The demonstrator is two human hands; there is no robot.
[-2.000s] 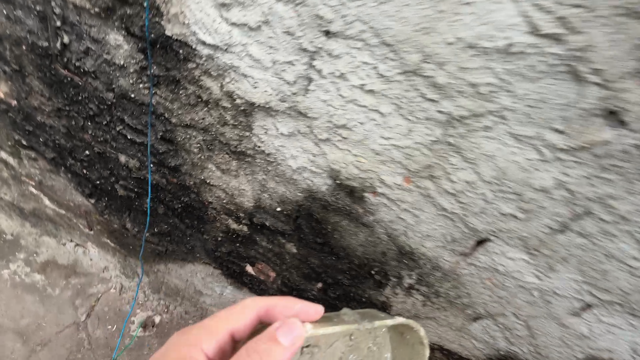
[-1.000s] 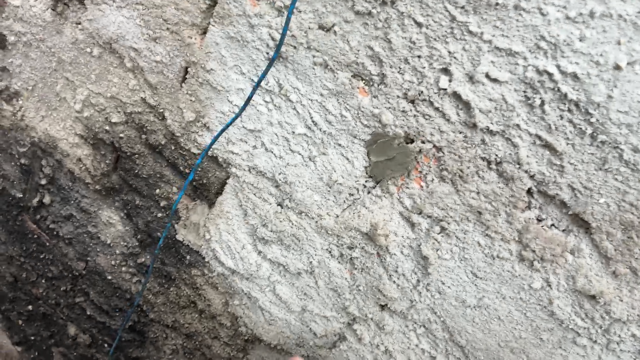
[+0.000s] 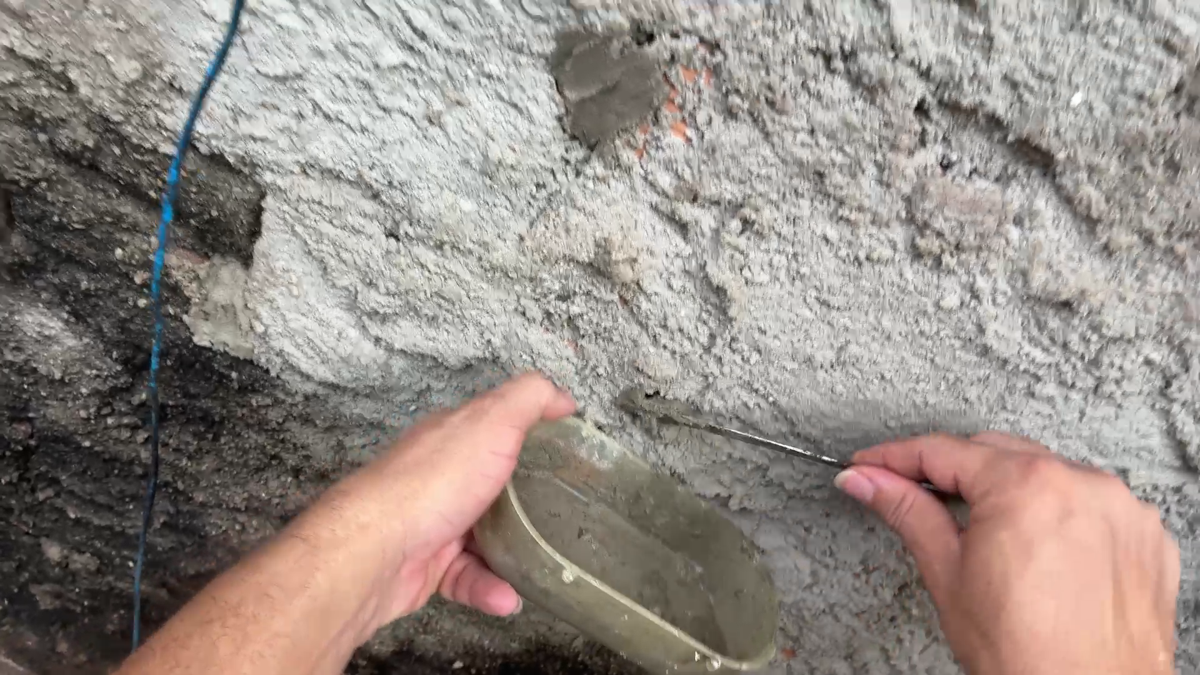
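Observation:
My left hand (image 3: 469, 497) grips one end of an oval, translucent plastic container (image 3: 553, 562), tilted, with wet grey mortar (image 3: 609, 544) inside. Between thumb and fingers, my right hand (image 3: 994, 525) holds the thin metal shaft of a small spatula (image 3: 759, 439). Its mortar-coated tip lies just above the container's upper rim, close to the rough wall; whether it touches the wall I cannot tell. Higher up, a smooth dark patch of damp mortar (image 3: 605, 84) sits on the wall beside orange-red specks (image 3: 679, 103).
Rough grey rendered wall (image 3: 844, 234) fills most of the view. A blue string (image 3: 169, 206) hangs down the left side, in front of a blackened, crumbly area (image 3: 75, 394). More dark surface shows below the container.
Both hands, the container and the spatula are now in view; one second ago they were essentially out of frame. Two seconds ago a hand held the container at the bottom edge. The view has shifted.

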